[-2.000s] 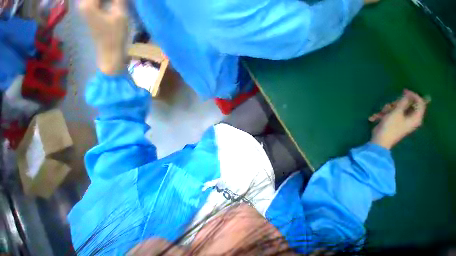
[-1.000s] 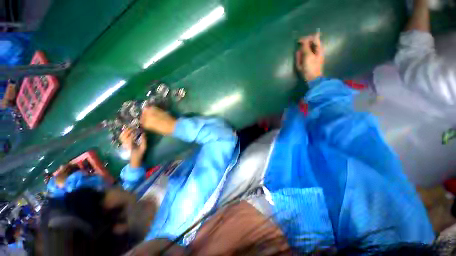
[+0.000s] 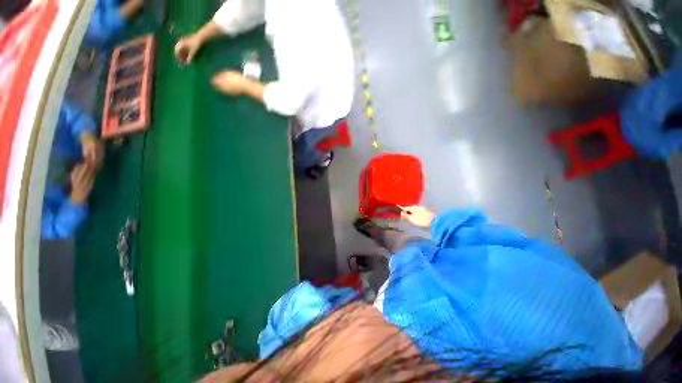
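A red plastic stool stands on the grey floor in front of me. My right hand is at the stool's near edge, small and blurred. A thin pale bit shows at its fingertips; whether it grips the stool or holds anything cannot be told. My left sleeve shows at the bottom near the bench edge, but my left hand is out of view. A few small dark and silver pieces lie on the green bench at the bottom.
A person in white works at the bench at the upper left. A pink parts tray and a neighbour's blue sleeves are at far left, with dark and silver pieces below. Another red stool, a person in blue and cartons are at right.
The view has swung from the bench towards the floor and stool. My right hand, earlier over the green bench, is now at the stool's edge.
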